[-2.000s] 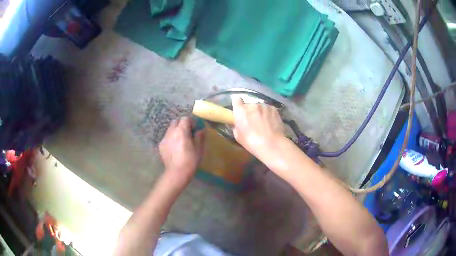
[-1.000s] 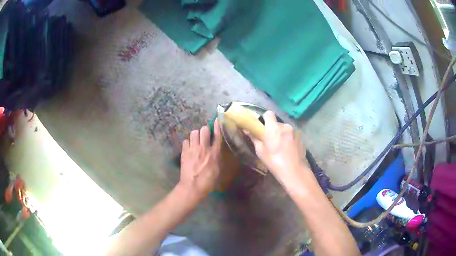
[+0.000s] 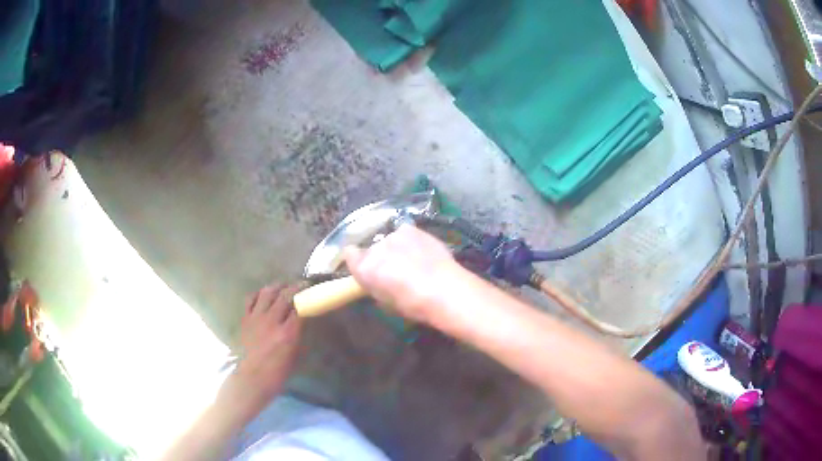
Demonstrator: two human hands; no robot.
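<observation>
My right hand (image 3: 406,270) is closed on the pale yellow handle of the silver iron (image 3: 356,230), whose pointed end faces left. The iron stands over a green pocket piece (image 3: 403,328), of which only bits of edge show beyond the iron and below my right hand; the template is hidden. My left hand (image 3: 270,329) is beside the handle's left end, fingers pointing up on the table cloth; whether it holds an edge of cloth is unclear.
A stack of green cut pieces (image 3: 550,99) lies at the far side. A dark pile (image 3: 86,76) is at upper left. The iron's dark cable (image 3: 631,212) and tan hose (image 3: 590,322) run right. A white bottle with pink cap (image 3: 706,362) is lower right.
The iron has turned so its tip points left, and it has moved left with my right hand. My left hand has moved left and down. The view has shifted.
</observation>
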